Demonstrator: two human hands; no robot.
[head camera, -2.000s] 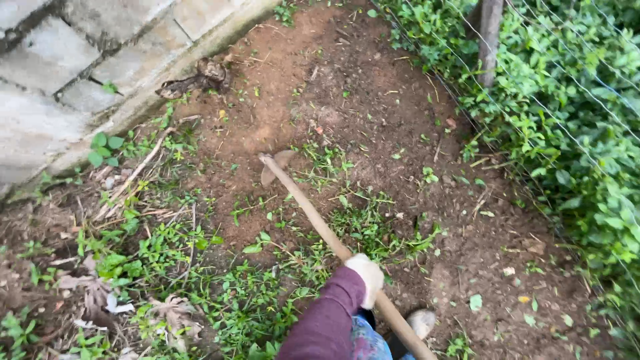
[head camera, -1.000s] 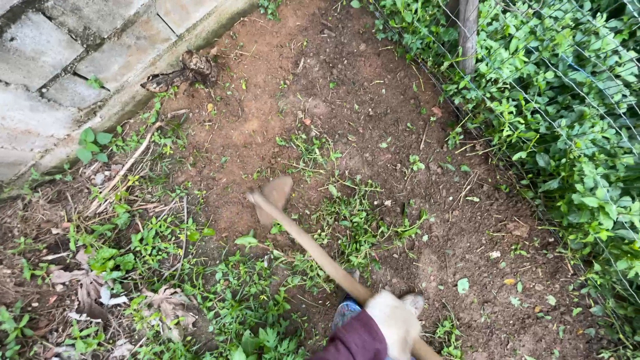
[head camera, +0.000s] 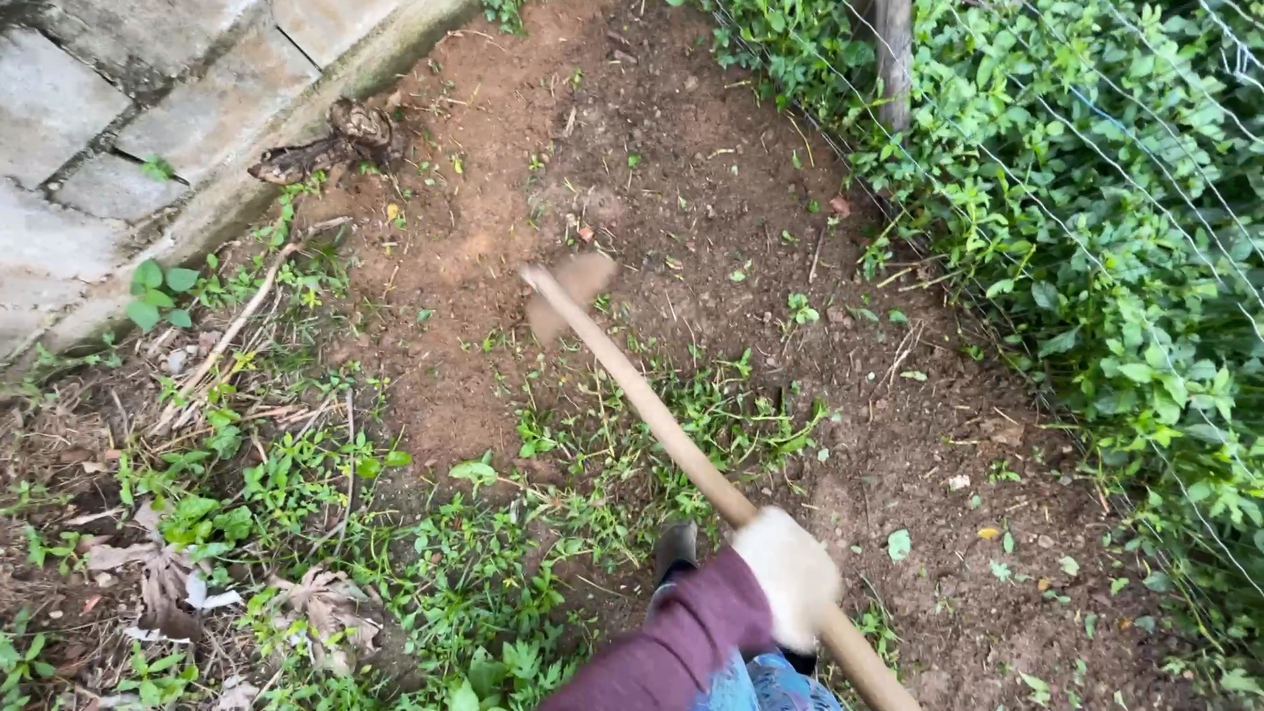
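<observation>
My left hand (head camera: 788, 576), in a pale glove below a maroon sleeve, is closed around the wooden handle of a hoe (head camera: 671, 434). The handle slants from the bottom edge up and left to the hoe's blade (head camera: 575, 291), which is blurred and lies over bare brown soil. Whether the blade touches the ground cannot be told. Low green weeds (head camera: 691, 425) lie or grow beneath the handle. The handle's lower end runs out of the frame, and my right hand is not seen.
A concrete block wall (head camera: 227, 109) stands at the upper left, with a dark piece of wood (head camera: 331, 148) by its base. Wire fencing (head camera: 1047, 197) with a wooden post (head camera: 894, 64) and dense leafy plants borders the right. A boot (head camera: 676, 548) shows close below the handle. Dry leaves (head camera: 326, 612) lie at lower left.
Since one second ago, the hoe's blade and my left hand have moved up the frame, away from me. My left hand stays closed on the handle throughout.
</observation>
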